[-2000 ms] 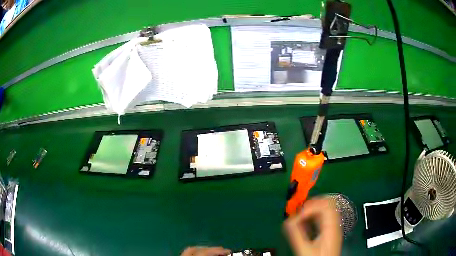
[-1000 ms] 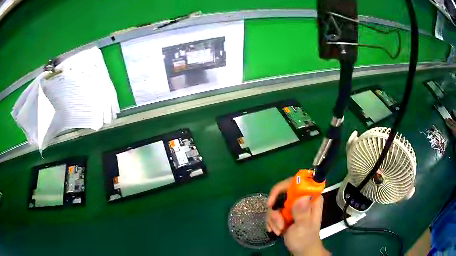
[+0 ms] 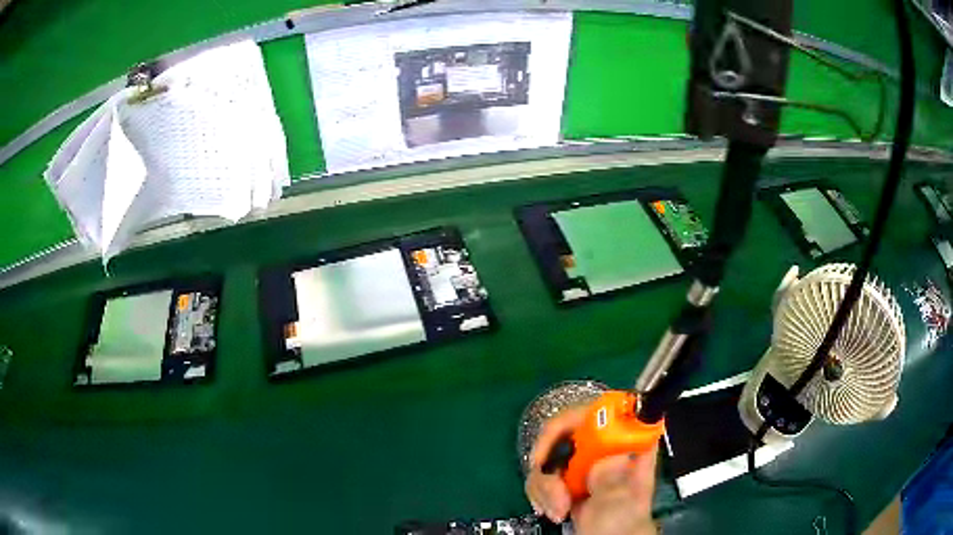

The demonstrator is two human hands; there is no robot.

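My right hand [image 3: 601, 486] is closed around the orange electric screwdriver [image 3: 609, 434] at the bottom centre, in front of the screw dish [image 3: 543, 410]. The screwdriver's bit is hidden from view. A tablet assembly [image 3: 475, 527] shows only its top edge with electronics at the bottom edge of the frame, left of my right hand. The screw dish is partly covered by my hand and the screwdriver. My left hand is not in view.
Several open tablet assemblies [image 3: 361, 311] lie in a row along the green partition. A cream desk fan [image 3: 836, 350] stands at right by a white-bordered black panel [image 3: 716, 428]. The black cord [image 3: 888, 199] hangs at right. Papers [image 3: 199, 136] hang at left. A blue sleeve [image 3: 930, 496] shows at lower right.
My right hand has taken hold of the screwdriver, which is now lower in view. The camera view has swung right. My left hand has gone out of view.
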